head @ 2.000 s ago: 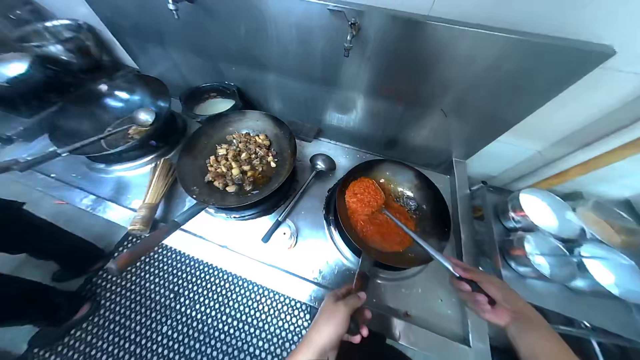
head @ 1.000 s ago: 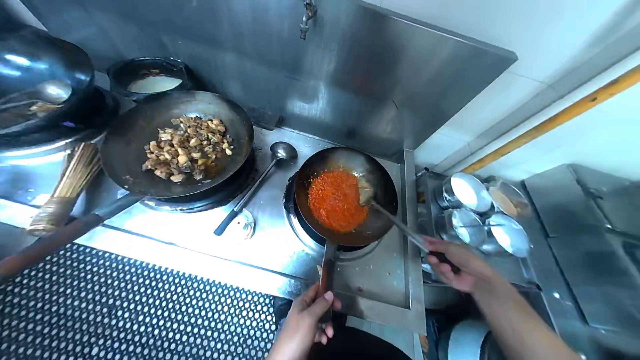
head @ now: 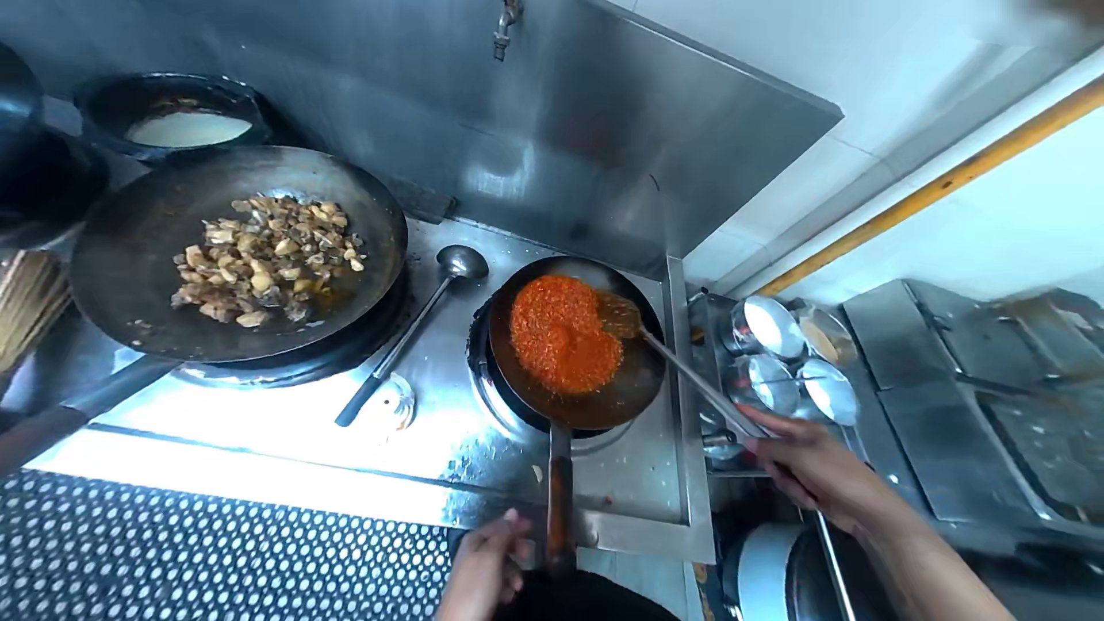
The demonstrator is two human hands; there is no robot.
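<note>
A wok [head: 634, 388] with a wooden handle sits on the right burner and holds chopped red chili paste [head: 565, 336]. My right hand [head: 798, 457] grips the metal shaft of a ladle [head: 703, 388], whose head lies at the right side of the paste. My left hand [head: 492, 561] is just left of the wok's handle [head: 560, 509], off it, with its fingers partly curled and blurred. To the left, a larger wok [head: 129, 285] holds chopped browned pieces of food [head: 267, 259]. Another ladle [head: 414, 332] lies on the steel stove between the two woks.
A bamboo brush [head: 26, 302] lies at the far left, below a dark pot [head: 185, 125] of whitish liquid. A tap [head: 504, 30] hangs from the steel backsplash [head: 586, 121]. Several metal containers [head: 772, 328] stand right of the stove, near a yellow pipe [head: 940, 185].
My left hand has let go of the wok's handle and is now left of it. My right hand still holds the ladle at the paste's right side. The view has shifted to the right.
</note>
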